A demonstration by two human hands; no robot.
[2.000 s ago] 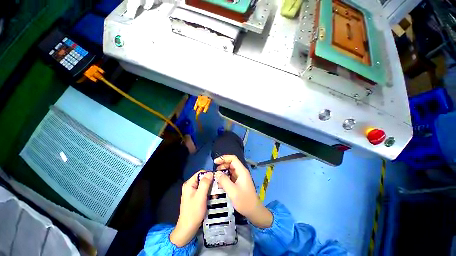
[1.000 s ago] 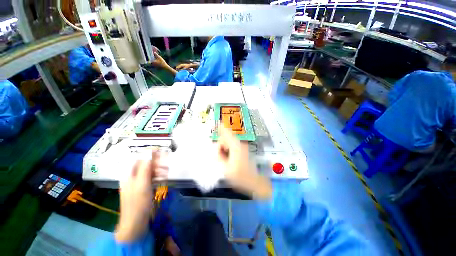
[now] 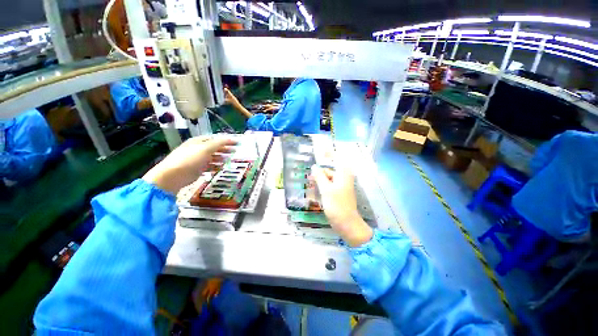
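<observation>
My left hand is over the far left part of the left dispensing fixture, fingers apart; whether the fingertips touch it is hidden by blur. A phone middle frame with silvery bars lies on that orange-brown block. A green cover rim shows along its right side. My right hand grips the right edge of a dark grey, blurred phone middle frame above the right fixture. A green rim shows below that frame; the rest of the right fixture is mostly hidden.
The white machine table lies below both fixtures. The cream dispensing head hangs behind my left hand. The white gantry spans the back. A person in blue is behind the machine; another sits at the right near blue stools.
The view has risen slightly. My left hand has moved up to the left fixture, and its green rim no longer frames the block evenly. A phone middle frame now shows in my right hand over the right fixture.
</observation>
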